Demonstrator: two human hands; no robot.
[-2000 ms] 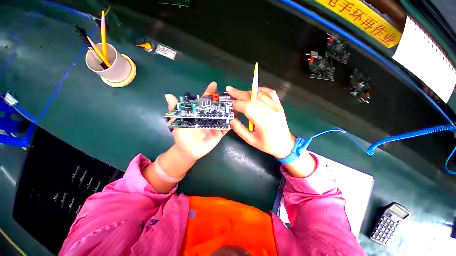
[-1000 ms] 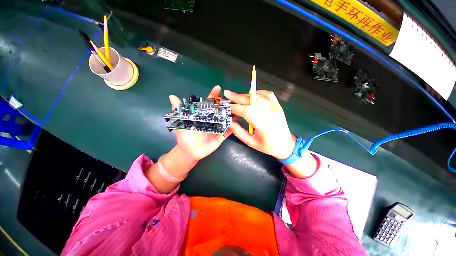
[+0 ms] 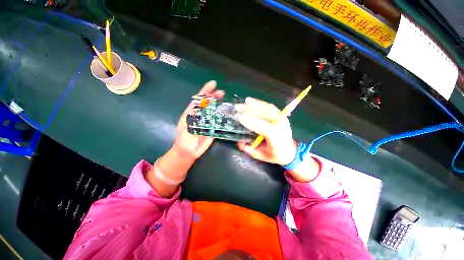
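Two stacked green circuit boards (image 3: 219,122), crowded with parts and with an orange-red block at the left end, are held above the green mat in front of me. My left hand (image 3: 191,132) holds their left end, fingers behind and thumb side below. My right hand (image 3: 269,129) is at their right end, slightly blurred, with fingertips on or just over the upper board. A yellow pencil (image 3: 292,105) is held between the right hand's fingers, tilted up to the right. The lower board is mostly hidden.
A pen cup (image 3: 118,73) stands at the upper left, with a small bottle (image 3: 165,58) beside it. Several boards (image 3: 330,71) lie on the dark strip. A blue coiled cord (image 3: 417,134) runs right from my wrist strap. A paper sheet (image 3: 351,190) and calculator (image 3: 400,228) are at the right.
The boards have turned, so the orange-red block moved from the right end to the left. The left hand shifted around them. The pencil went from upright to tilted right.
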